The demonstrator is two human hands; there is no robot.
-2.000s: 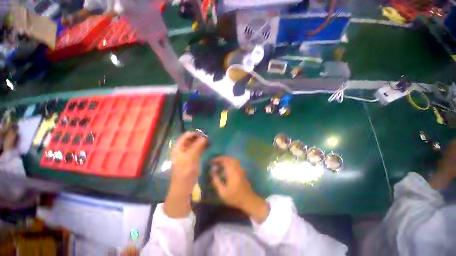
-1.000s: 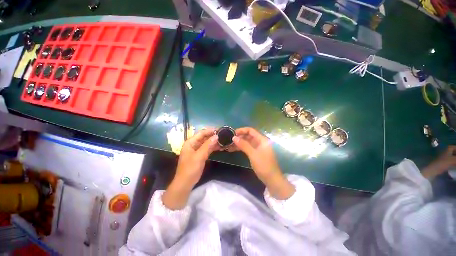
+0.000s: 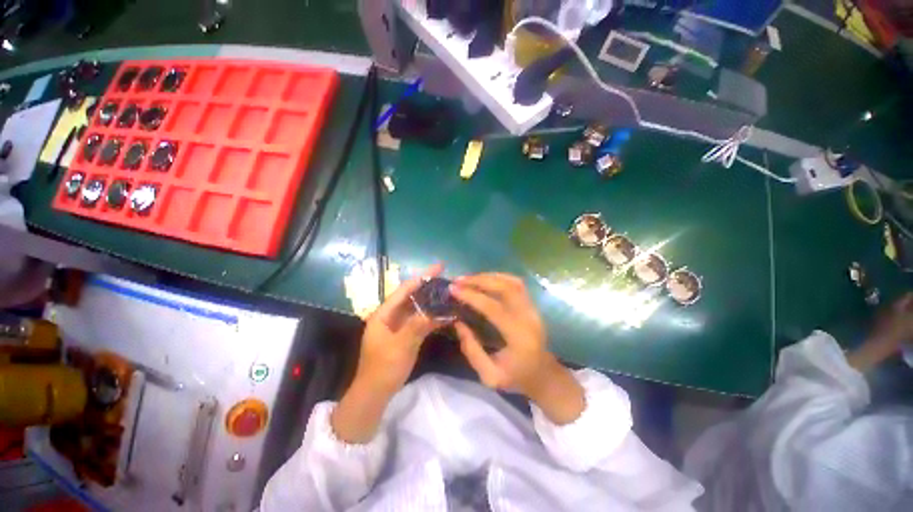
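Note:
A round dark watch head (image 3: 436,297) is held between both hands just over the front edge of the green bench. My left hand (image 3: 392,335) grips its left side with thumb and fingers. My right hand (image 3: 508,330) is at its right side, fingers on its upper right and thumb below. The fingers hide part of its rim. Four round metal watch cases (image 3: 620,250) lie in a slanting row on the bench to the right. Several small inner modules (image 3: 580,152) lie near the power strip.
A red-orange tray (image 3: 237,120) with dark watch heads in its left pockets lies at left. Black cables (image 3: 377,190) run beside it. A white machine with a red knob (image 3: 246,419) stands at lower left. A power strip (image 3: 516,110) is at the back. Another person's sleeve (image 3: 816,385) is at right.
Both hands have come to the watch head, which was first face-up between the fingertips and now looks tilted. My right hand's fingers have curled over it. The view has shifted slightly.

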